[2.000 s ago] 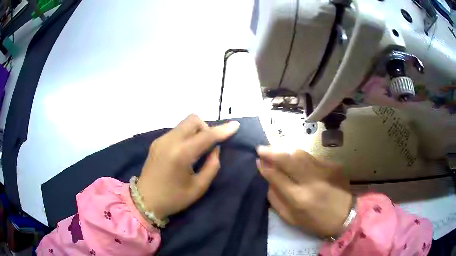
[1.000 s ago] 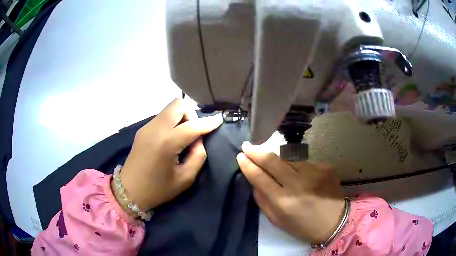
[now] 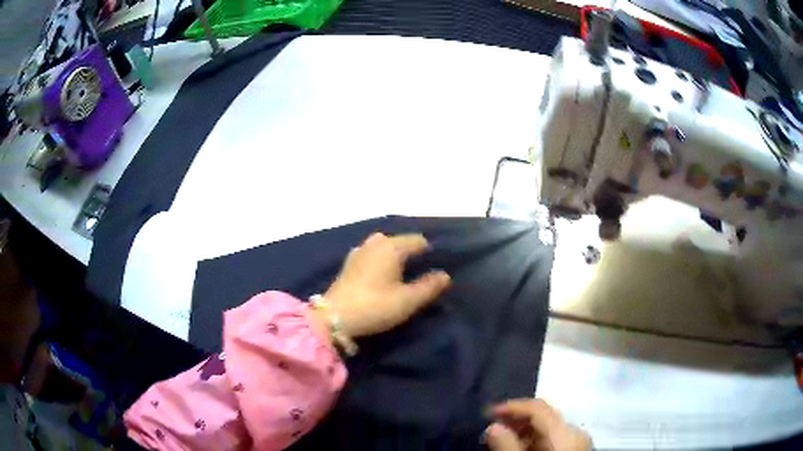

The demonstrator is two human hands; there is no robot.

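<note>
A dark garment panel lies on the white table, its upper right corner at the needle area of the machine head. The presser foot is too small and blurred to make out. My left hand rests on the panel with fingers spread, left of the needle area. My right hand is at the bottom edge, partly cut off and blurred, by the panel's right edge; whether its fingers pinch the cloth is unclear.
A second dark cloth strip curves along the table's left side. A purple unit with a round grille stands far left. A green mesh basket is behind. The beige machine bed lies right of the needle area.
The view has drawn back, showing more table. My left hand has opened out flatter on the cloth. My right hand has moved from near the foot down toward the front edge.
</note>
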